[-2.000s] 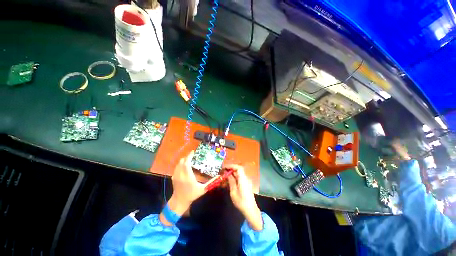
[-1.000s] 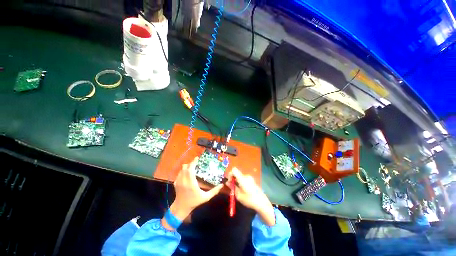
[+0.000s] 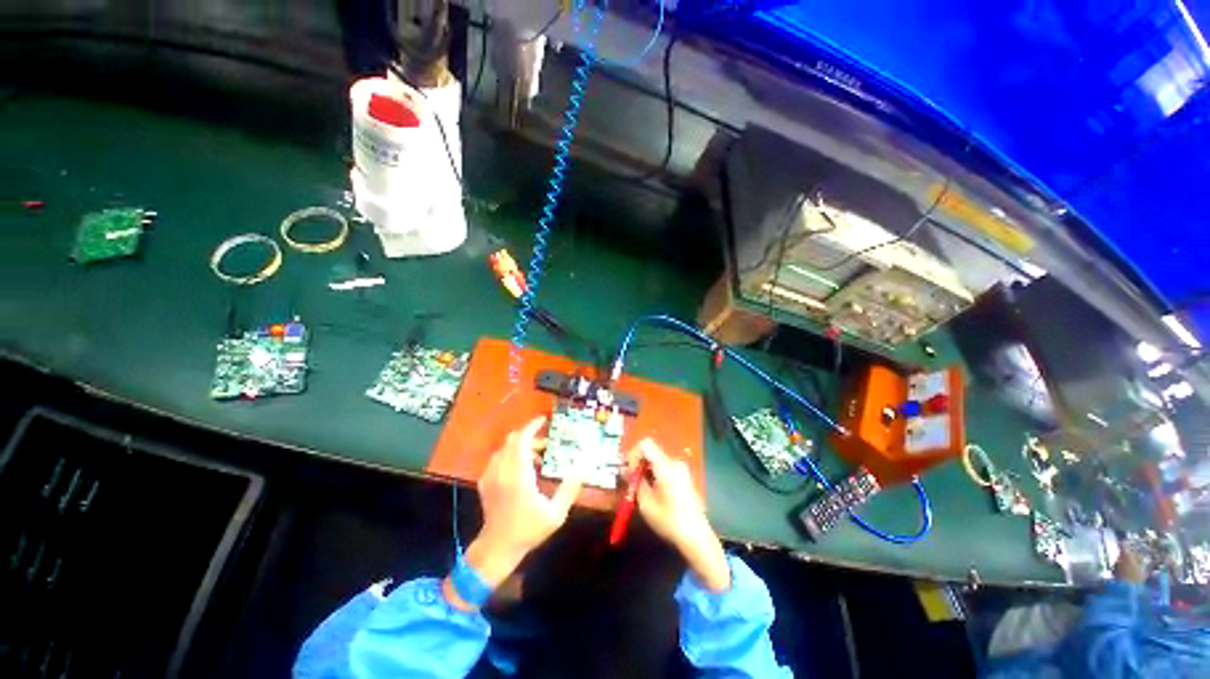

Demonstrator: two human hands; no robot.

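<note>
A green circuit board (image 3: 581, 444) with white and silver parts lies on the orange mat (image 3: 480, 422), its back edge against the black connector block (image 3: 588, 393). My left hand (image 3: 522, 493) is at the board's left and front edge, thumb and fingers around that corner. My right hand (image 3: 673, 501) holds a red-handled tool (image 3: 626, 511) at the board's right front corner, its handle pointing down toward me. The tool's tip is too small to make out.
More boards lie left (image 3: 260, 361) and right (image 3: 771, 440). Tape rings (image 3: 246, 259) and a white container (image 3: 409, 179) stand back left. An orange box (image 3: 906, 422), remote control (image 3: 839, 503), blue cable (image 3: 756, 362) and oscilloscope (image 3: 856, 279) are right. A coiled cord (image 3: 555, 186) hangs behind the mat. Another person's sleeve (image 3: 1121, 630) shows far right.
The red tool has swung from lying across toward my left hand to pointing down from my right hand. My left hand has stayed at the board. The other person's arm has moved down.
</note>
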